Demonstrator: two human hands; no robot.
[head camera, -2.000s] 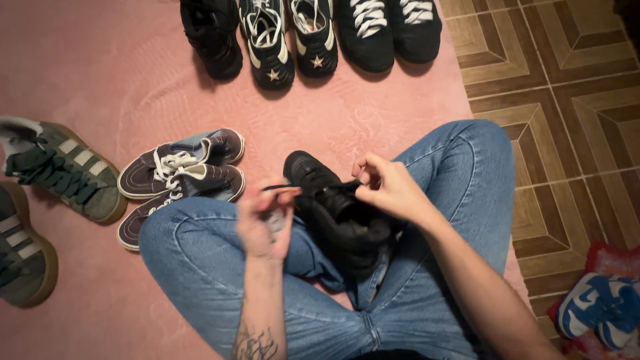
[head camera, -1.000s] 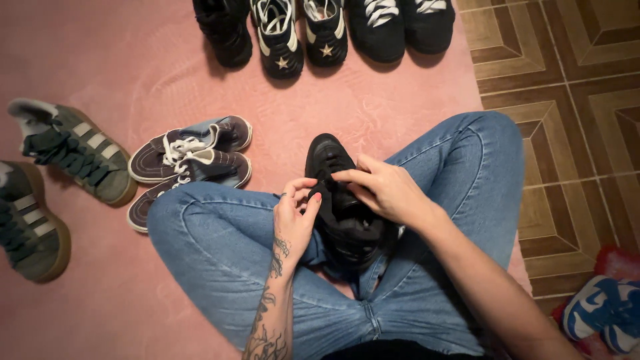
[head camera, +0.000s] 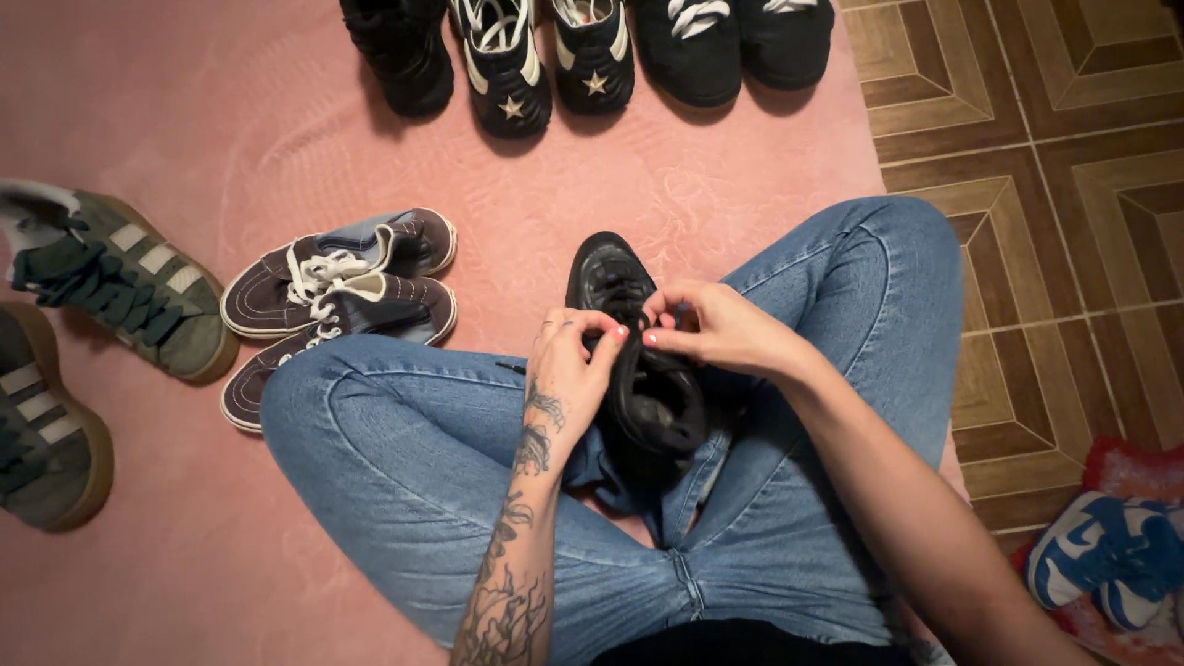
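A black lace-up shoe (head camera: 657, 398) lies between my crossed legs, its toe pointing away from me and its opening toward me. My left hand (head camera: 575, 356) is at the left side of the laces, thumb and forefinger pinched on a black shoelace. A dark lace tip (head camera: 511, 368) sticks out to the left of that hand. My right hand (head camera: 708, 324) pinches the lace at the right side of the shoe's throat, close to the left fingertips. The lace between the fingers is mostly hidden.
Brown sneakers with white laces (head camera: 347, 277) stand left of my knee on the pink blanket (head camera: 231, 518). Green-grey striped sneakers (head camera: 139, 287) are farther left. Several black shoes (head camera: 689, 55) line the top. Blue-and-white sneakers (head camera: 1101, 555) rest at lower right, beside brown floor tiles (head camera: 999, 222).
Two seconds ago my hands were apart above the shoe, the left one raised and blurred. They have come together over the laces and now stay close at the shoe's throat.
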